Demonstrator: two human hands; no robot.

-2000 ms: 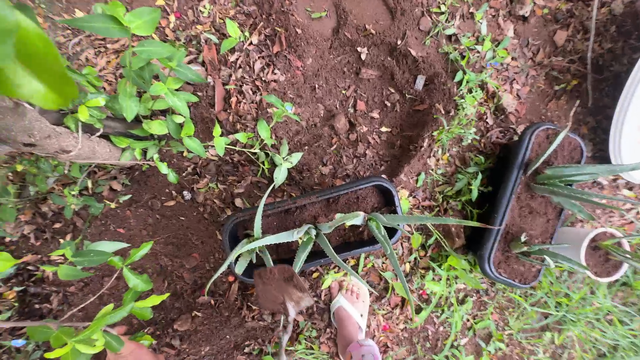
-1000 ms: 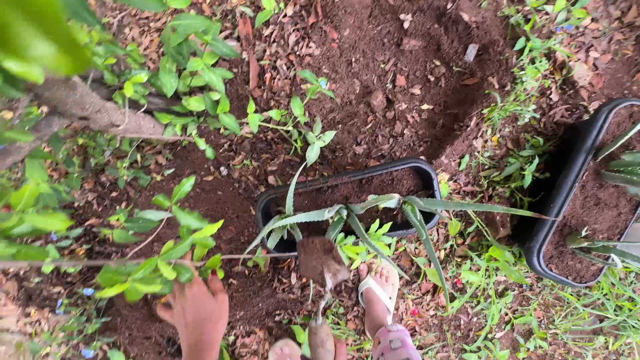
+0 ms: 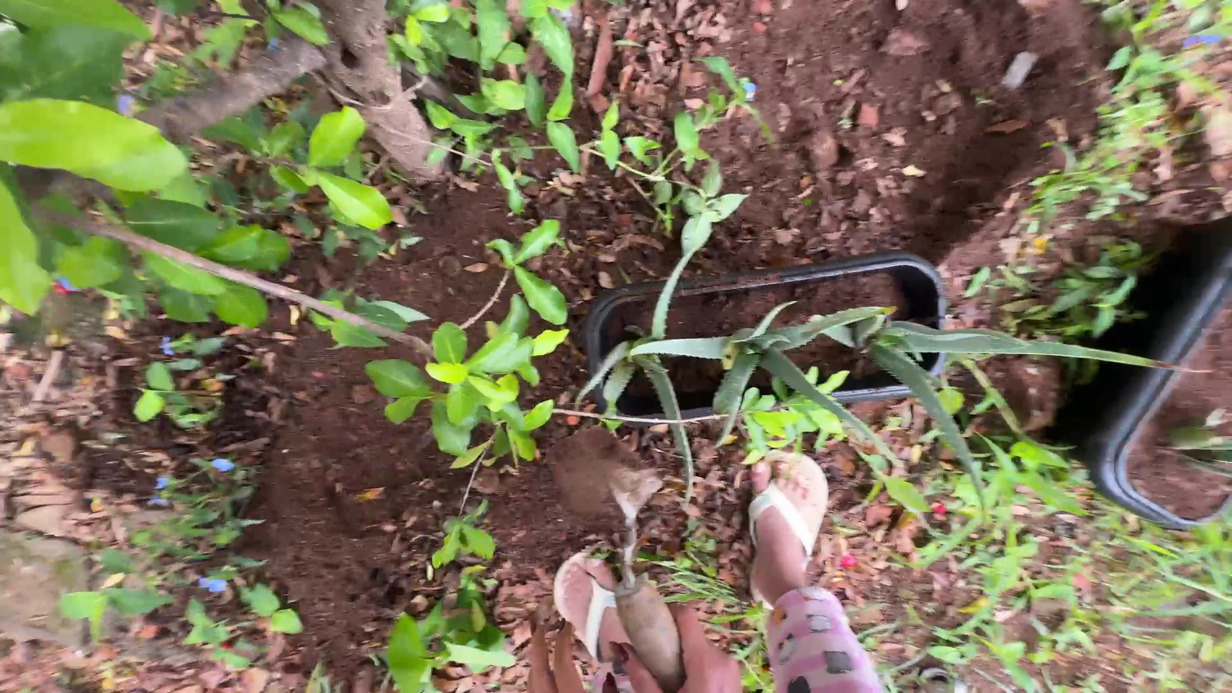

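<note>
My right hand grips the wooden handle of a garden trowel at the bottom edge. Brown soil lies on the trowel's blade, below the black rectangular planter. Aloe-like plants with toothed leaves lie across the planter, several leaves hanging over its near rim. Soil shows inside it. Left of the trowel handle, the fingers of my left hand are partly in view; the rest of that hand is cut off, and its grip cannot be made out.
A leafy branch reaches in from the left, its thin tip crossing near the planter. A tree trunk stands at upper left. My sandalled feet are below the planter. A second black planter is at right, with grass around it.
My left hand, seen one second ago near the branch at lower left, is now beside the trowel handle. The trowel remains in my right hand. The view has shifted and come closer.
</note>
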